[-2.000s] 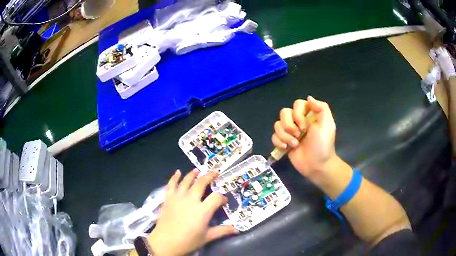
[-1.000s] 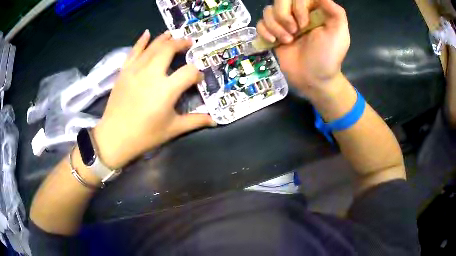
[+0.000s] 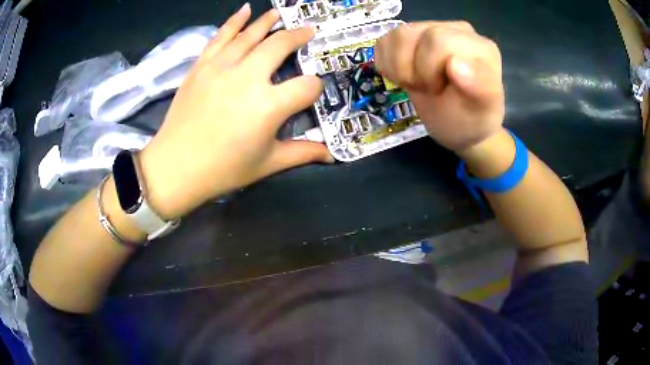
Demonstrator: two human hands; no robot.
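Observation:
An open white power strip housing (image 3: 354,151) lies on the dark bench, with a green board, blue and dark wires and brass-coloured contact strips inside. My left hand (image 3: 235,107) holds its left side, thumb at the lower left corner and fingers spread along the upper left. My right hand (image 3: 449,85) is a closed fist over the right part of the housing and hides it. The tan tool seen in this fist earlier is hidden now. A second open housing (image 3: 388,8) lies just above the first, cut off by the top edge.
Bagged white cords (image 3: 128,93) with a white plug end (image 3: 50,167) lie left of my left hand. More clear bags (image 3: 8,214) are at the far left edge. The bench's front edge (image 3: 285,274) curves before my body. Part of another person's arm (image 3: 641,142) shows at the right edge.
The view has tilted down since two seconds ago, so the blue board is out of the picture. My right fist has turned knuckles-up over the housing, and the tan tool no longer shows.

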